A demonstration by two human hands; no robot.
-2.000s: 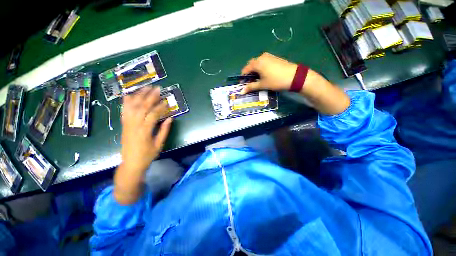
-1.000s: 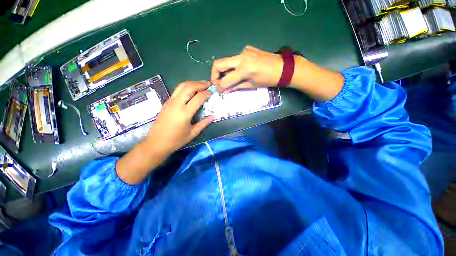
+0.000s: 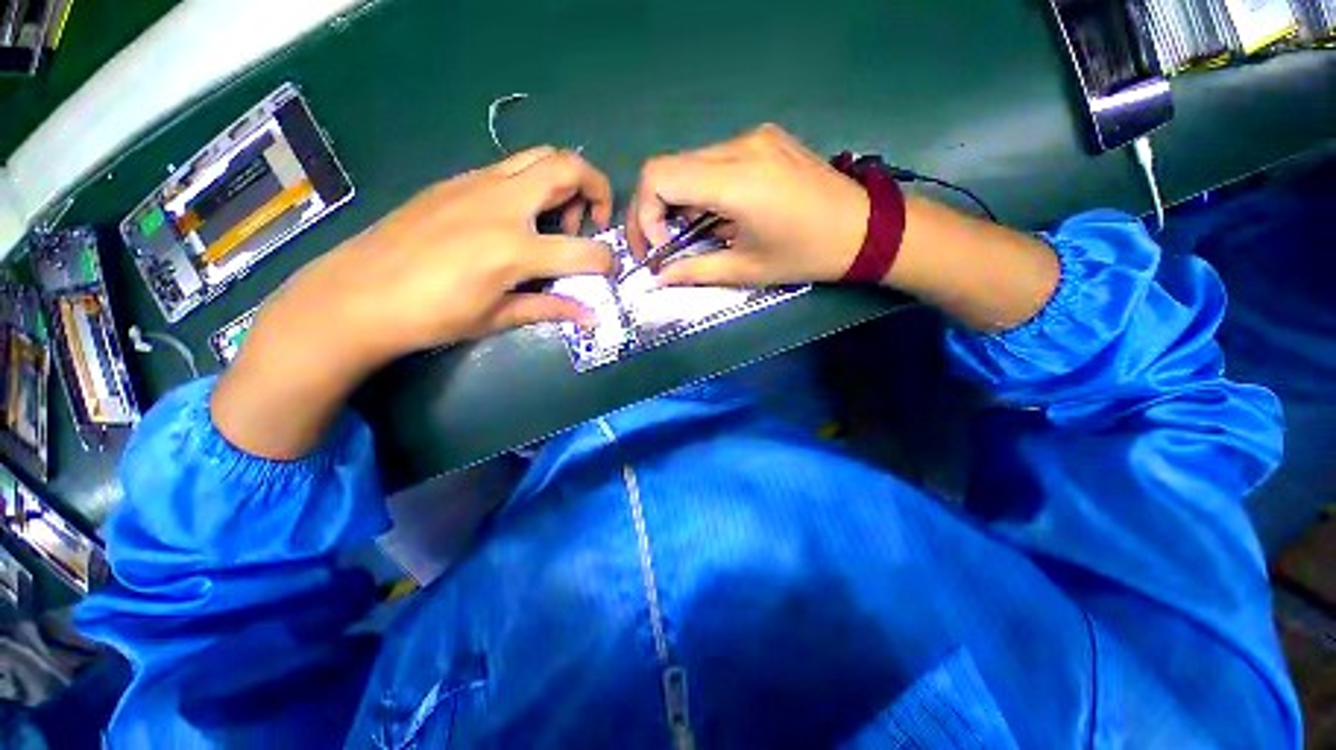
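Note:
An open phone unit (image 3: 608,331) lies on the green bench near its front edge, with a board at its left end and a bright white area to the right. My left hand (image 3: 440,261) is over its left end, fingertips and thumb at the board; whether they grip it is unclear. My right hand (image 3: 762,213) is above the middle of the unit, its fingers around dark, thin tweezers (image 3: 677,245) that point down at the board. The fingers hide part of the board.
Another open phone unit (image 3: 242,202) lies left, with more phone units (image 3: 91,337) beyond it. One unit is mostly under my left forearm. A thin curved wire (image 3: 503,120) lies behind my hands. A black phone (image 3: 1116,73) with white cable and battery stacks (image 3: 1245,27) are at upper right.
The dark tweezers now show in my right hand, with tips at the board. My left hand has opened around the unit's left end, and its forearm now covers most of the neighbouring unit.

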